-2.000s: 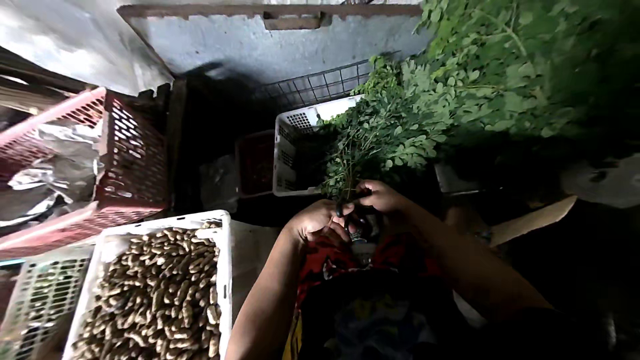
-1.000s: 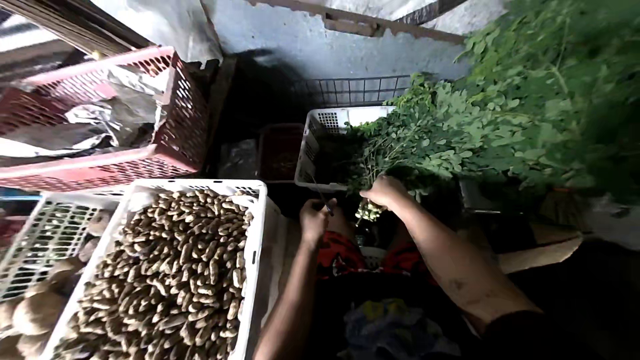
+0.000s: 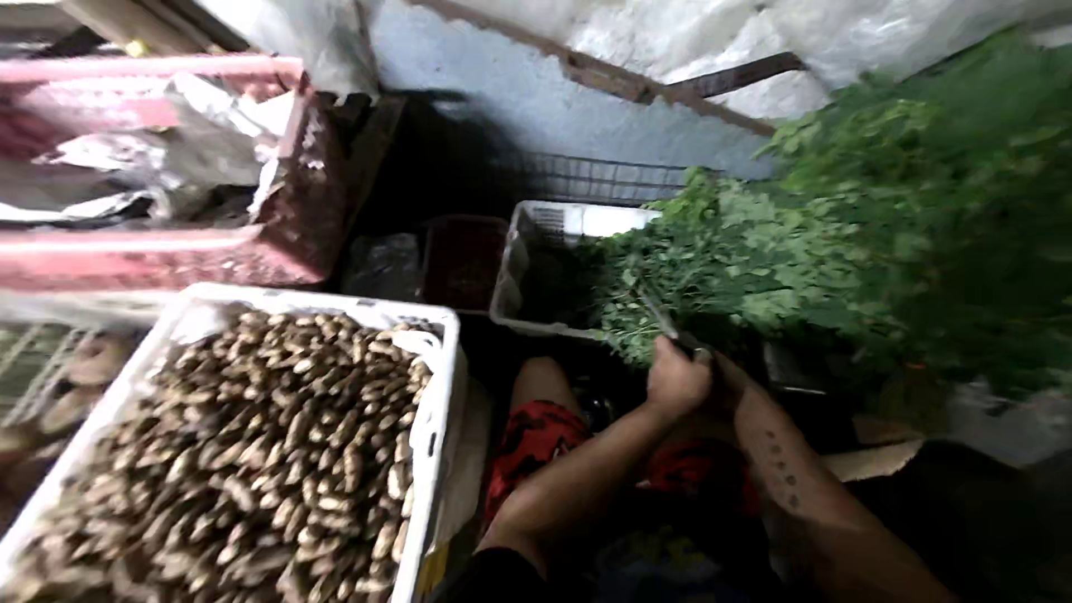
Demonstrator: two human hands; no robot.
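Observation:
My left hand (image 3: 680, 377) is closed around a thin tool with a narrow grey blade, apparently a knife (image 3: 660, 314), which points up and left over leafy stems. My right hand (image 3: 730, 381) is just right of it, partly hidden behind the left hand and in shadow, so its hold cannot be made out. Green leafy branches (image 3: 804, 260) spread from above the hands to the right edge. Their left part overhangs a white plastic crate (image 3: 548, 322), whose inside is dark.
A white crate's rim (image 3: 431, 452) surrounds many unshelled peanuts (image 3: 285, 452) at lower left. Above it is a red plastic crate (image 3: 293, 243) with crumpled plastic inside. A dark wire rack (image 3: 611, 180) and a blue-grey panel (image 3: 502, 109) are behind the white crate. Torn cardboard (image 3: 875, 461) lies at right.
The hands were together two seconds ago and apart one second ago; my left hand has since moved right, beside my right hand. The view has shifted.

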